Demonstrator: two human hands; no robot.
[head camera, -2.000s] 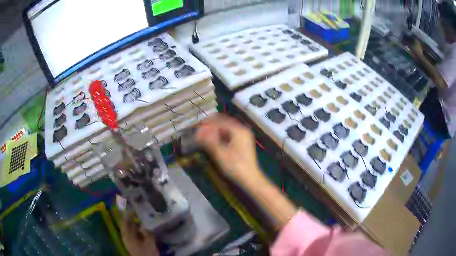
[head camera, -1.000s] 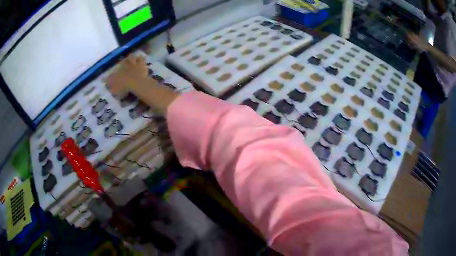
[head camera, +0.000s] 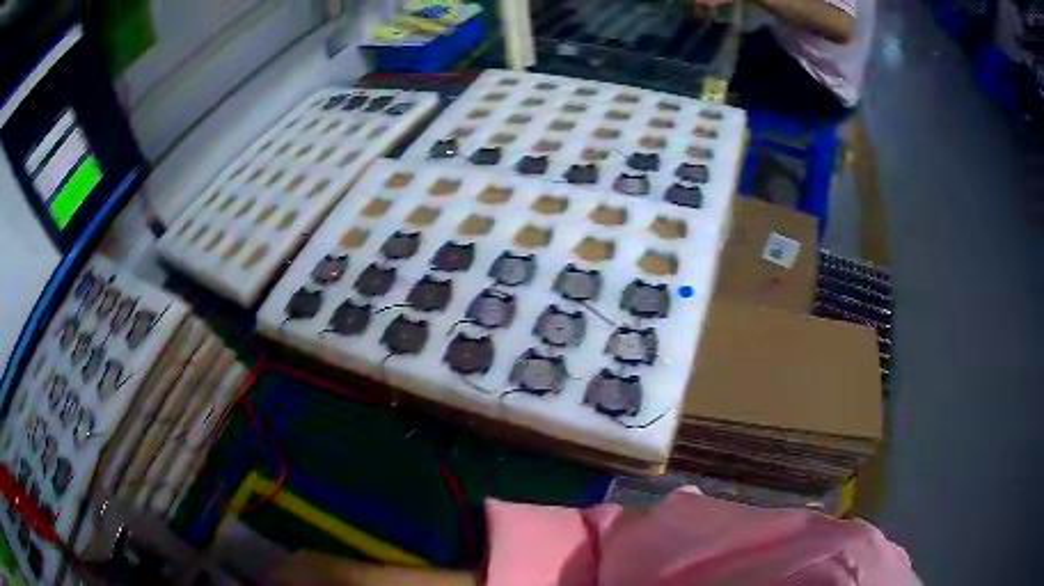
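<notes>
The red clamp handle (head camera: 25, 504) shows at the far left edge. The metal test fixture (head camera: 137, 544) below it is blurred and cut off. My right forearm and pink sleeve (head camera: 675, 544) lie along the bottom edge. My right hand (head camera: 269, 567) is at the bottom left by the fixture, blurred and mostly cut off, so its fingers and any part in it are hidden. My left hand is not in view. Dark round wired parts (head camera: 469, 353) sit in rows in the near foam tray (head camera: 550, 418).
A stack of foam trays with parts (head camera: 69, 309) stands at left. A foam tray (head camera: 218, 212) and another tray (head camera: 727, 126) lie behind. Cardboard (head camera: 790, 372) is at right. Red cable (head camera: 269, 429) crosses the green mat. A seated person (head camera: 836, 40) is at the back.
The view has swung to the right. My right hand has left the stacked foam tray by the monitor and come down near the fixture.
</notes>
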